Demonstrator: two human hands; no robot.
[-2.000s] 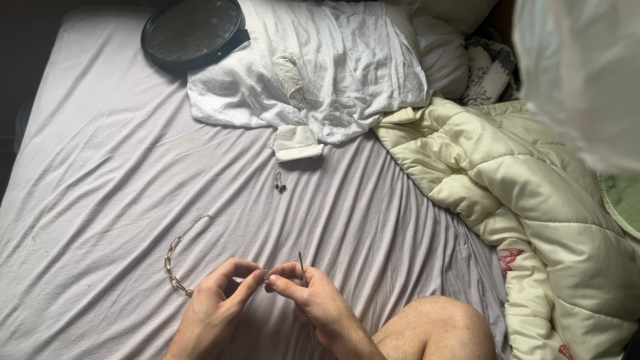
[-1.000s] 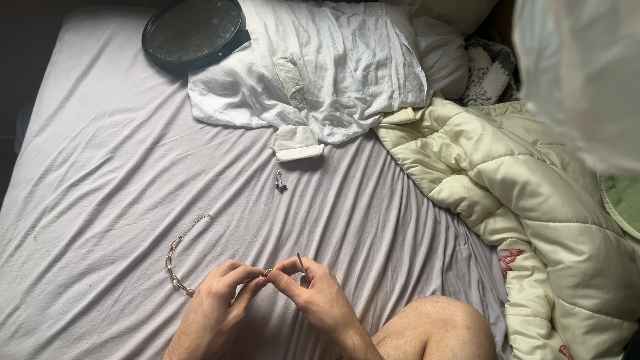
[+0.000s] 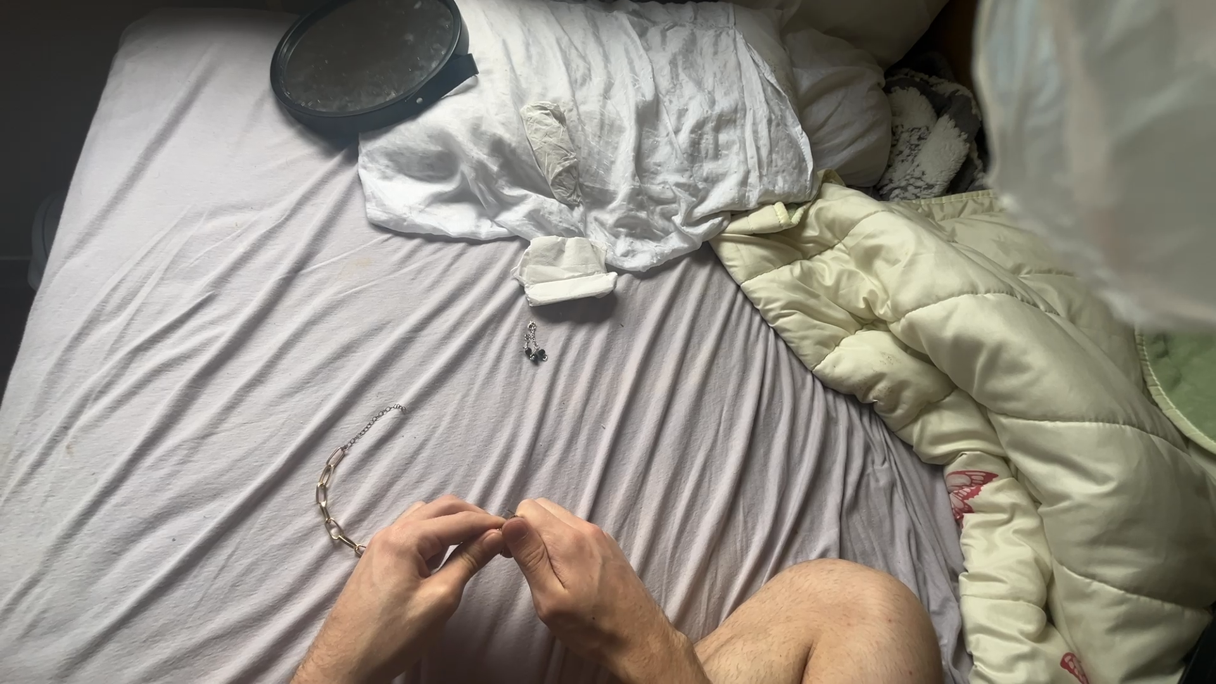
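My left hand [image 3: 413, 575] and my right hand [image 3: 579, 575] meet at the fingertips above the bed sheet. Each pinches at something small and dark between them, mostly hidden by the fingers; a thin tip shows by my right index finger. A chain with large metal links [image 3: 324, 494] and a finer end chain lies curved on the sheet, its lower end passing behind my left hand. Farther up lies a small piece of chain jewellery with dark stones [image 3: 535, 344]. Just above it is a small off-white cloth pouch [image 3: 565, 271].
A round, dark-rimmed mirror [image 3: 366, 57] rests at the upper left beside a white cloth [image 3: 655, 123]. A pale yellow quilt [image 3: 1026, 370] is heaped along the right. A bare knee [image 3: 826, 617] is at lower right. A blurred pale thing [image 3: 1102, 142] hangs at upper right.
The thin dark tool that stood up from my right hand in the earlier frames no longer stands upright. The fingers of both hands have shifted slightly. The chain, the small jewellery and the pouch have not moved.
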